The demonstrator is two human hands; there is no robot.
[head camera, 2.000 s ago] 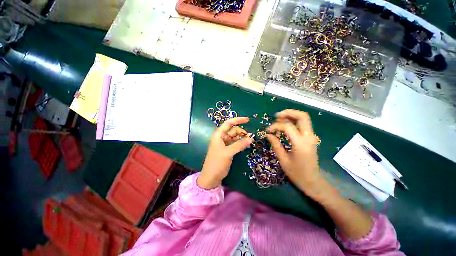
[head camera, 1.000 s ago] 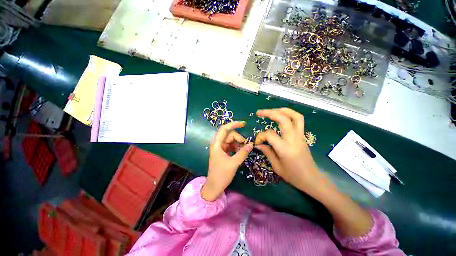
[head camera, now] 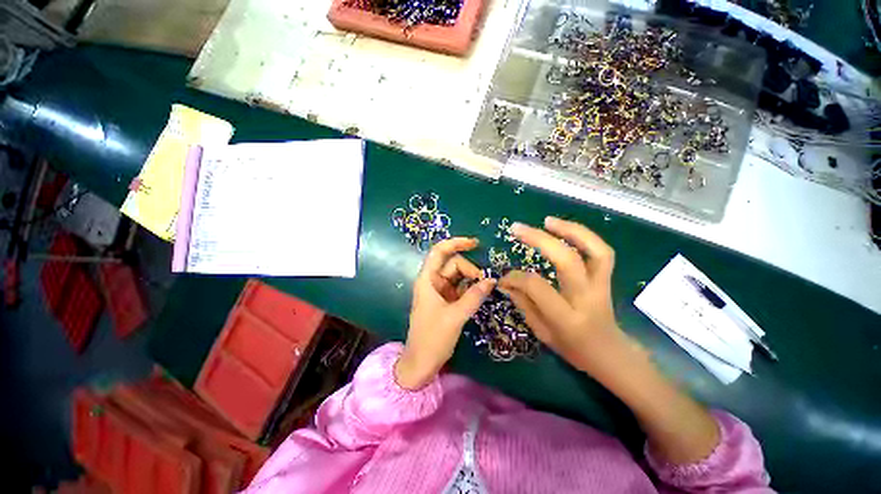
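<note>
My left hand (head camera: pixel 445 304) and my right hand (head camera: pixel 570 289) meet at the fingertips over a dark heap of ring pieces (head camera: pixel 505 335) on the green bench. A small ring piece seems pinched between the left thumb and index finger. The right thumb and index fingertips touch the same spot, its other fingers raised; whether they grip anything is too small to tell. Tiny gold-coloured fittings (head camera: pixel 501 259) lie just beyond the heap, partly behind the right hand. A small separate cluster of ring pieces (head camera: pixel 422 221) lies to the left, beyond my left hand.
A clear compartment box (head camera: pixel 710 198) of mixed pieces and a red tray (head camera: pixel 406 32) stand on a white board (head camera: pixel 290 72). A record book (head camera: pixel 280 207) over yellow paper (head camera: pixel 164 183) is left. Paper slips (head camera: pixel 691 323) with a pen (head camera: pixel 705 291) are right. Red trays (head camera: pixel 261 357) stand lower left.
My right hand's middle and other fingers have spread and lifted to the right, while its thumb and index stay by my left fingertips. The view has shifted slightly since the oldest frame.
</note>
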